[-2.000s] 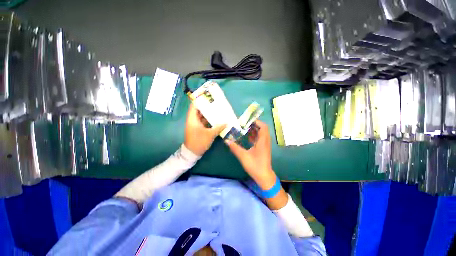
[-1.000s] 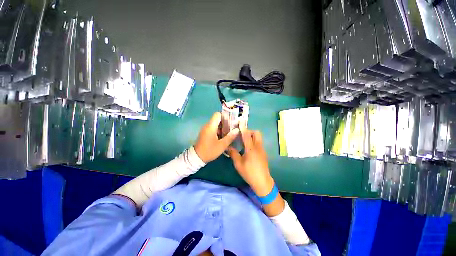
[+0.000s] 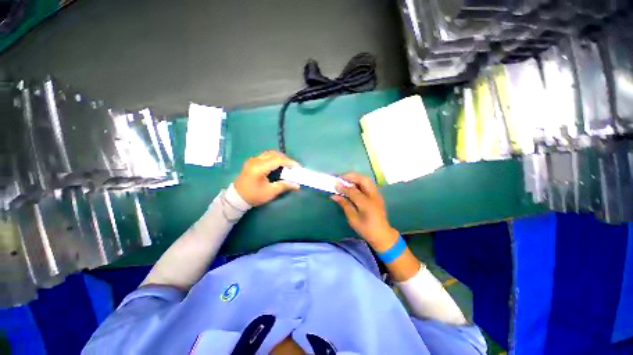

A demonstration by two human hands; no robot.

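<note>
The power adapter assembly (image 3: 316, 179) shows as a narrow white bar held level between my two hands, over the green bench surface. My left hand (image 3: 262, 179) grips its left end, where the black cord meets it. My right hand (image 3: 364, 206) holds its right end with thumb and fingers. The black output cord (image 3: 282, 125) runs up from the left end to a tied coil (image 3: 357, 75) on the dark belt. The inside of the assembly is hidden.
Pale insulating sheets (image 3: 402, 141) lie right of centre. A small stack of white-faced pieces (image 3: 204, 134) lies left. Silver metal shields (image 3: 69, 145) stand at left. More shields (image 3: 590, 90) and yellow pieces (image 3: 486, 114) stand at right. Blue bins (image 3: 562, 284) are below the bench edge.
The assembly has turned from upright and angled, with its components showing, to a closed white bar lying crosswise. My hands have moved apart to its two ends. The camera view has shifted and tilted.
</note>
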